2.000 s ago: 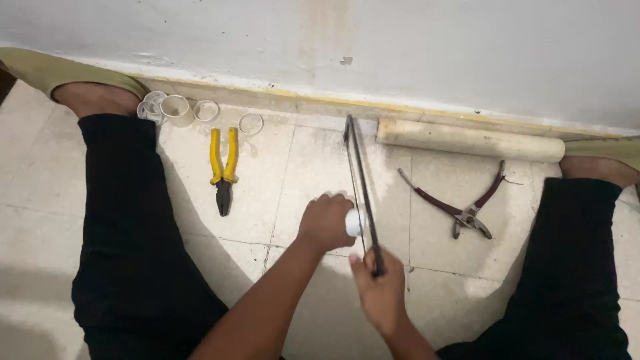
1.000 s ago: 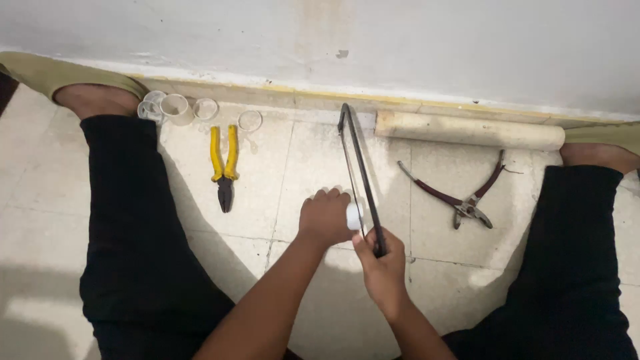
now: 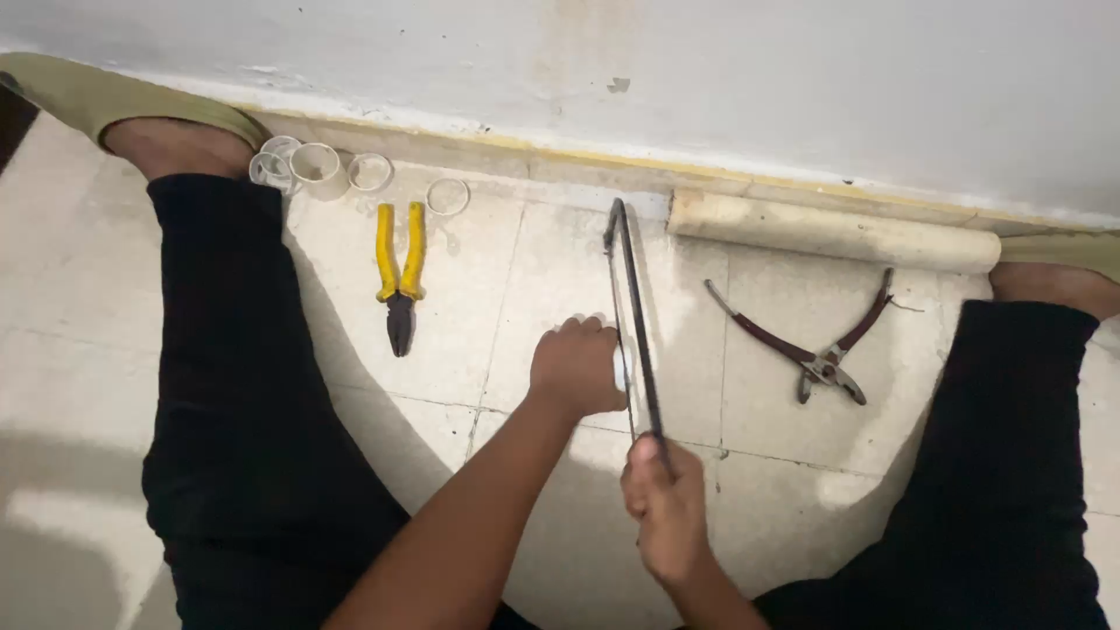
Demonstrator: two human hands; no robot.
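Observation:
My right hand (image 3: 667, 503) grips the near end of a black-framed hacksaw (image 3: 638, 324), whose far end points toward the wall. My left hand (image 3: 577, 366) is closed around a white piece (image 3: 622, 367), probably a short pipe, most of it hidden under the fingers. The hacksaw's thin blade runs right beside the left hand, across the white piece. Left of the hands lie pliers with yellow handles (image 3: 401, 280), jaws toward me. To the right, slip-joint pliers with dark red handles (image 3: 821, 363) lie spread apart.
A long off-white pipe (image 3: 831, 232) lies along the foot of the wall at right. Several cut rings (image 3: 448, 197) and a short pipe piece (image 3: 318, 171) sit by the wall at left. My legs flank the tiled floor (image 3: 604, 534).
My right hand has drawn the hacksaw back toward me since one second ago. My left hand stays at the white piece. The pliers have not moved.

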